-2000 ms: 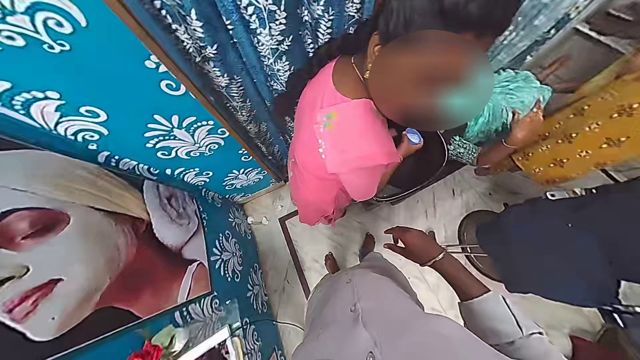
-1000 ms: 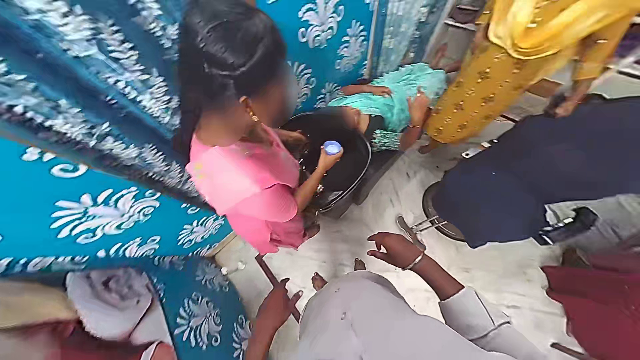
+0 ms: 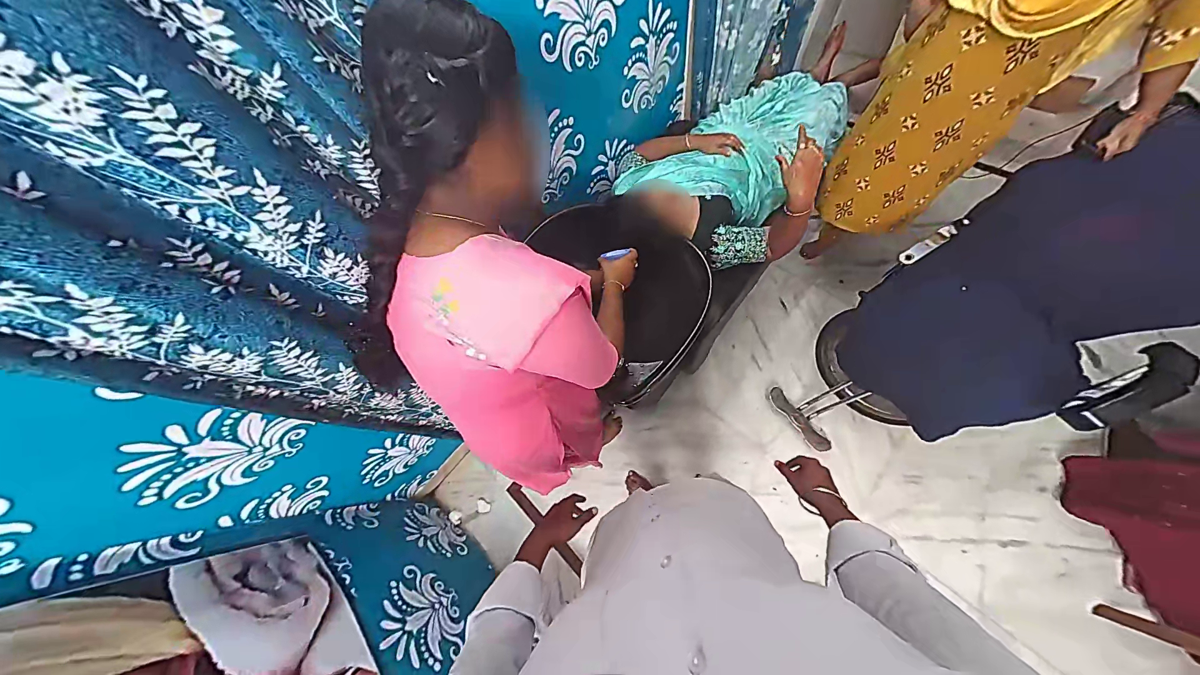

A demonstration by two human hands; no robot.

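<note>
Both my hands hang at the sides of my light grey shirt (image 3: 694, 581) and hold nothing that I can see. My left hand (image 3: 564, 517) has its fingers loosely apart, near the hem of a pink top (image 3: 497, 347) worn by a standing person. Loosely curled, my right hand (image 3: 808, 483) is above the pale marble floor (image 3: 731, 422), just below a metal footrest (image 3: 799, 419). The person in pink holds a small blue-topped item (image 3: 615, 255) over a black wash basin (image 3: 656, 309). A person in a turquoise garment (image 3: 778, 122) lies back with their head at the basin.
A navy cloth (image 3: 1012, 244) covers a chair with a round base (image 3: 830, 352) at the right. A person in yellow patterned clothing (image 3: 919, 122) stands beyond. Blue floral curtains (image 3: 187, 187) and a patterned wall (image 3: 216, 455) flank the left. Maroon fabric (image 3: 1139, 525) lies at the right edge.
My left hand has come into view beside my shirt. The view has swung, and the basin and the reclining person show more fully than before.
</note>
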